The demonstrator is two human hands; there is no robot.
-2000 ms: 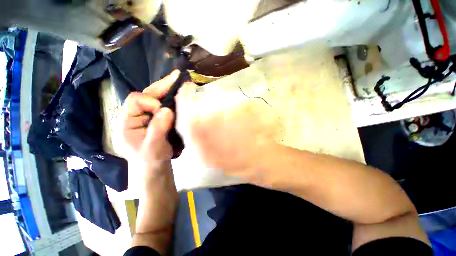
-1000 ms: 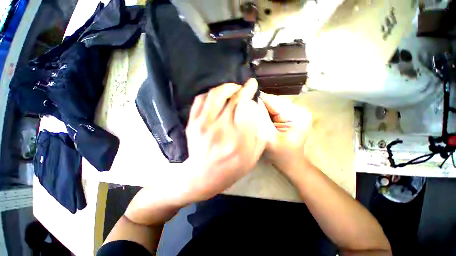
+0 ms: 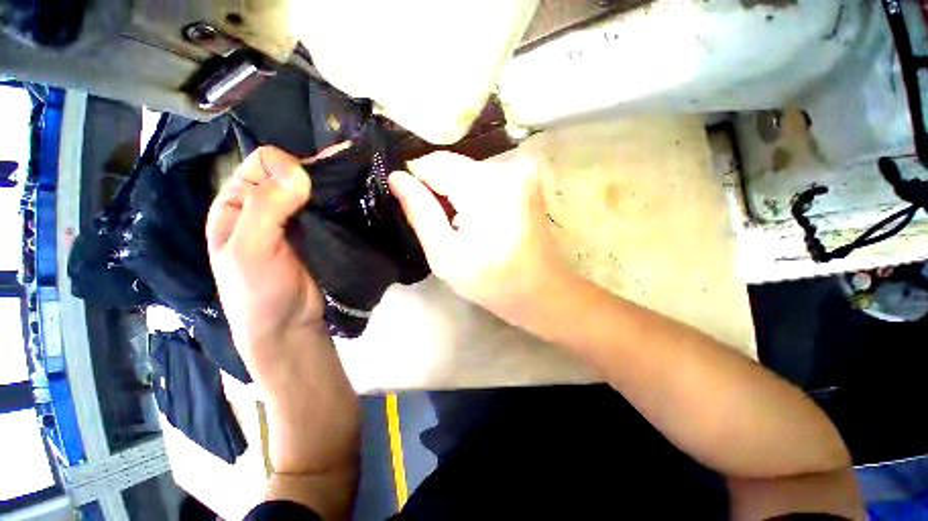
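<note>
A black fabric pouch [image 3: 356, 249] is bunched between my two hands below the sewing machine head [image 3: 417, 51]. A silvery zipper [image 3: 374, 185] shows on it near my right fingertips, and another toothed line shows at its lower edge. My left hand [image 3: 263, 219] pinches the fabric on the left side. My right hand [image 3: 473, 219] pinches it on the right side. The needle area is hidden behind the machine head and cannot be seen clearly.
A heap of black bag pieces [image 3: 168, 239] lies on the left, with a flat black pouch [image 3: 195, 392] below it. The pale wooden table extension [image 3: 631, 244] lies under my hands. Black cords [image 3: 860, 244] lie on the white machine bed at right. A round clear tub [image 3: 893, 295] is beyond the table edge.
The pouch has come from under the machine head toward me and is now bunched. My hands have moved apart, one on each side of it. The view has shifted too.
</note>
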